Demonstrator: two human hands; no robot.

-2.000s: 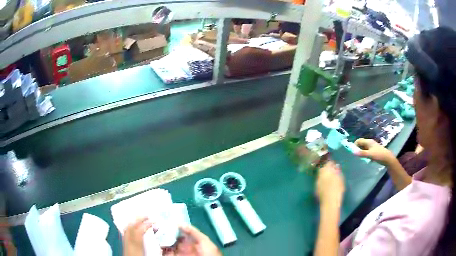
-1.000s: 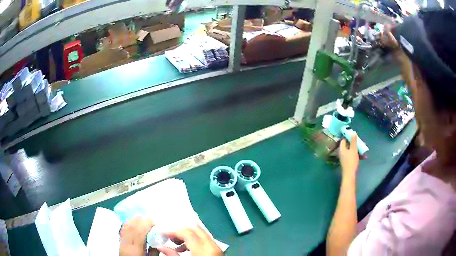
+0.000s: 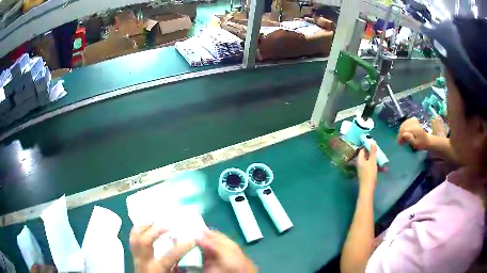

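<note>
My left hand [image 3: 149,248] and my right hand [image 3: 224,255] are low in the frame, close together, with fingers closed on a white sleeve [image 3: 166,246]. The fingers hide part of it. A blurred turquoise shape [image 3: 193,187] shows just above, over the white stack [image 3: 147,201]; I cannot tell whether it is in the sleeve. Two turquoise handheld fans lie side by side to the right, the left fan [image 3: 244,217] and the right fan [image 3: 275,209], with round heads away from me and dark centres up.
Loose white sleeves [image 3: 102,240] lie at left. A neighbour [image 3: 427,234] on the right holds a turquoise fan [image 3: 363,133] at a green press [image 3: 350,69]. A pale ledge [image 3: 160,184] edges the bench beside the dark green belt [image 3: 176,125]. A black tray [image 3: 403,111] is beyond the press.
A blurred turquoise shape now shows above my hands. My right hand has moved slightly right. The neighbour's raised hand has come down beside the press. Another pale sleeve shows at far left.
</note>
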